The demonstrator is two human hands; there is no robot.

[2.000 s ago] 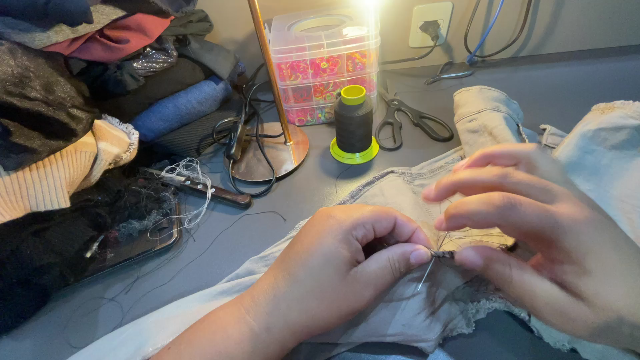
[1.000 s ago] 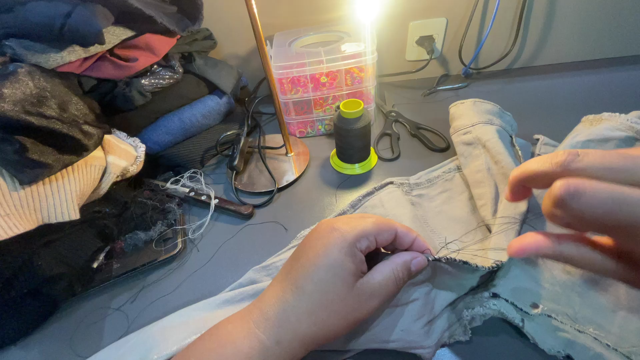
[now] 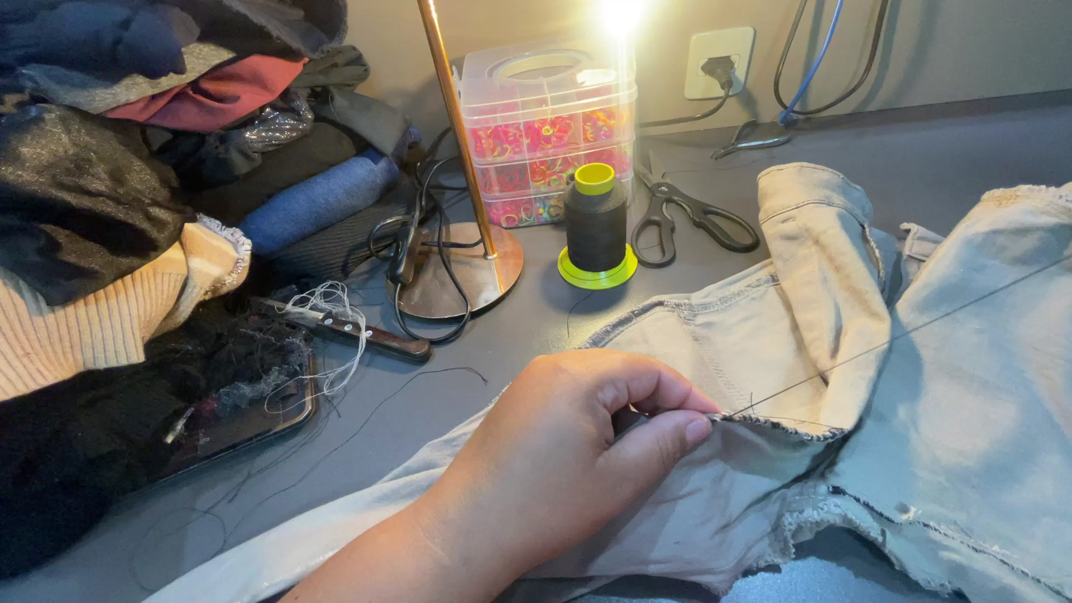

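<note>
My left hand (image 3: 586, 452) pinches the seam edge of a light beige garment (image 3: 946, 402) between thumb and forefinger, low in the middle of the view. A dark overcast seam (image 3: 787, 426) runs rightward from those fingertips. From the same spot a dark thread (image 3: 938, 314) stretches taut up to the right edge of the view. My right hand is out of the frame, and no needle shows. Beyond the cloth stand a spool of black thread (image 3: 595, 226) on a lime-green base and black-handled scissors (image 3: 691, 213).
A copper lamp base (image 3: 494, 280) with its cord stands left of the spool, before a clear plastic organizer (image 3: 544, 109). Heaped clothes (image 3: 75, 193) fill the left side. A wooden-handled knife (image 3: 377, 339) lies near tangled white thread. Small pliers (image 3: 749, 142) rest by the wall.
My right hand has moved away from the seam and out past the right edge, and the dark thread is now drawn straight. My left hand keeps its pinch on the cloth.
</note>
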